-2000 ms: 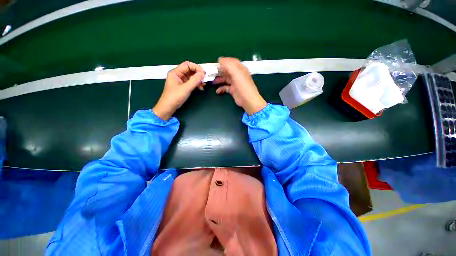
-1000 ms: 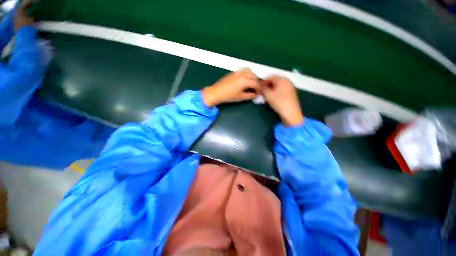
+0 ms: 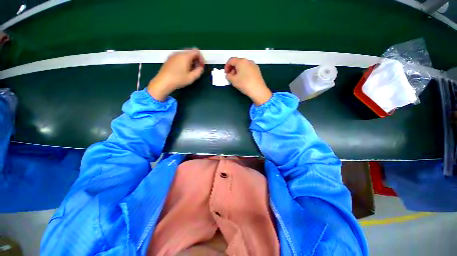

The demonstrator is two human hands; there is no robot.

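Note:
A small white wipe [image 3: 219, 77] shows between my hands, against the dark green bench edge [image 3: 210, 110]. My right hand [image 3: 245, 77] is at its right side, with thumb and fingertips together on the wipe's edge. My left hand [image 3: 179, 72] is a little to the left of the wipe, apart from it, slightly blurred, with its fingers curled. Whether my left fingers hold anything small cannot be told.
A whitish bottle [image 3: 314, 81] stands right of my hands. Further right is a red-orange rimmed dark bin [image 3: 370, 102] with white wipes [image 3: 390, 86] and a clear bag [image 3: 411, 60]. A grey tray [image 3: 447, 125] is at the far right. The green conveyor [image 3: 225, 25] runs beyond a white rail.
My hands were together on the small white piece; now my left hand is apart from it to the left, and the wipe shows flat by my right hand. The view has turned and turned back.

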